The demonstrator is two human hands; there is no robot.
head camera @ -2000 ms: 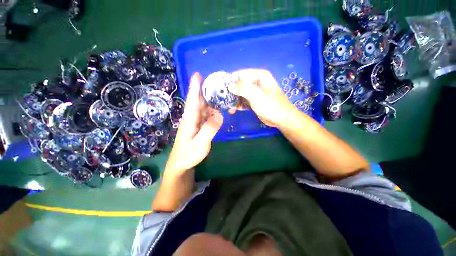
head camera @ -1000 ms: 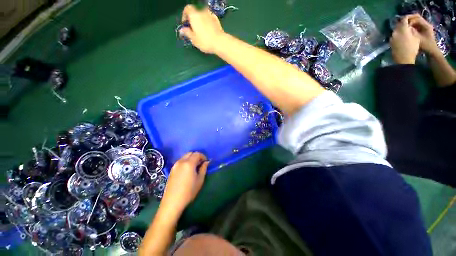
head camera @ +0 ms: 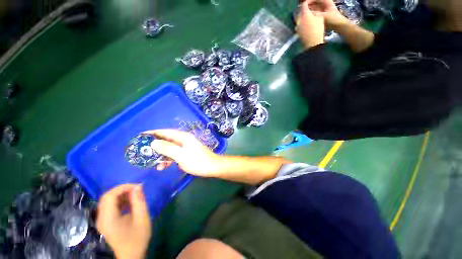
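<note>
My right hand (head camera: 185,152) holds a round wired unit (head camera: 143,150) by its right edge, over the blue tray (head camera: 109,120). The unit's patterned face with a centre hub faces up. My left hand (head camera: 125,215) is at the tray's near left edge, apart from the unit, thumb and fingertips curled close together. Whether it holds a small part cannot be seen. A loose cluster of tiny silvery rings (head camera: 205,136) lies at the tray's right end, partly behind my right hand.
A blurred large pile of units (head camera: 71,225) is at the lower left. A smaller pile (head camera: 215,79) stands beyond the tray's right end. A clear parts bag (head camera: 265,35) lies farther back. Another person's hands (head camera: 324,20) and dark sleeve are at upper right. A single unit (head camera: 152,27) lies at far left.
My right hand has come back from the far side to above the tray, now with a unit. The view has swung right, showing more of the other person.
</note>
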